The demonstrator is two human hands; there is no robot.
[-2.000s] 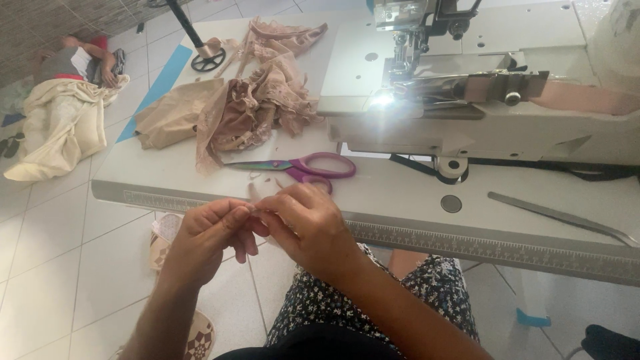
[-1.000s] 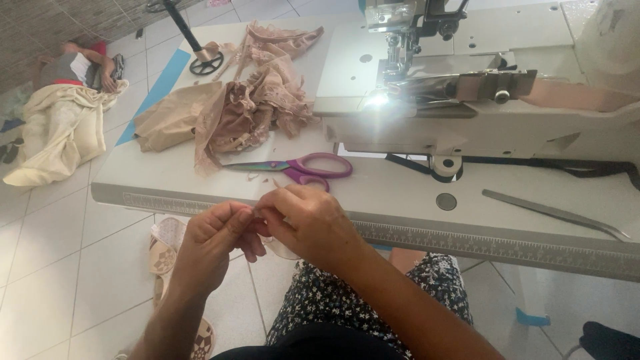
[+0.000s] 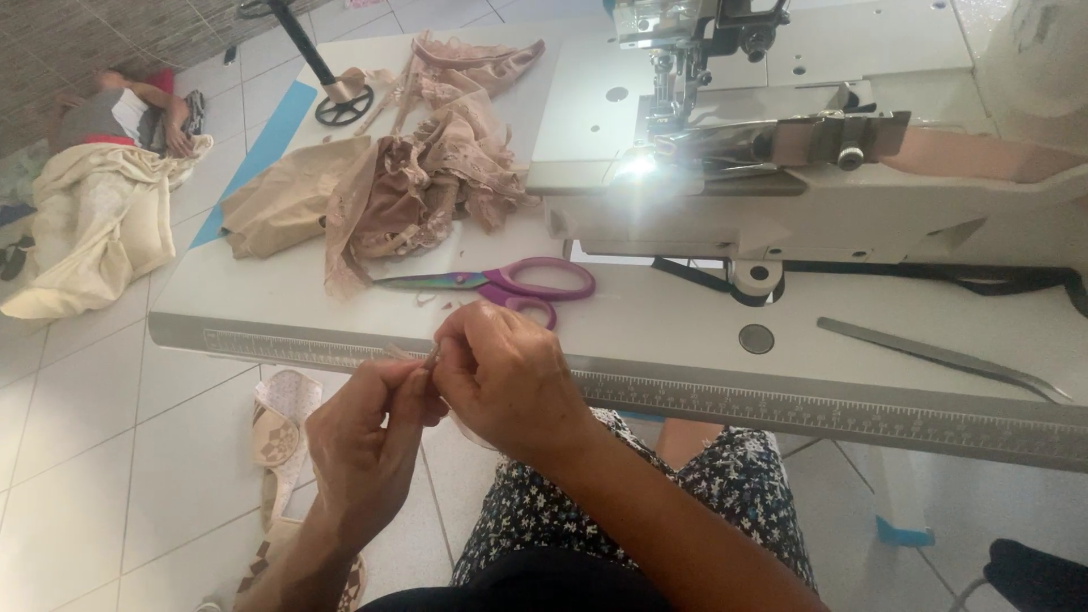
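Observation:
My left hand (image 3: 370, 433) and my right hand (image 3: 506, 374) meet just over the table's front edge, pinching a small piece of beige fabric (image 3: 432, 355) between their fingertips. Most of that piece is hidden by the fingers; a thin, sheer part hangs below my right hand. Just beyond the hands lie scissors (image 3: 489, 280) with purple handles, beside small fabric scraps (image 3: 425, 299). Behind them is a heap of beige and brown lace-trimmed fabric (image 3: 425, 183). To the right stands a sewing machine (image 3: 671, 85) with its lamp lit and a beige strip (image 3: 969, 155) in its metal folder.
Tweezers (image 3: 935, 353) lie at the table's right, near the printed ruler (image 3: 765, 404) along its edge. A black stand with a spoked wheel (image 3: 344, 105) rises at the back left. Patterned bra pieces (image 3: 285, 425) are below the table; another person (image 3: 127, 119) is on the floor behind cream cloth (image 3: 102, 229).

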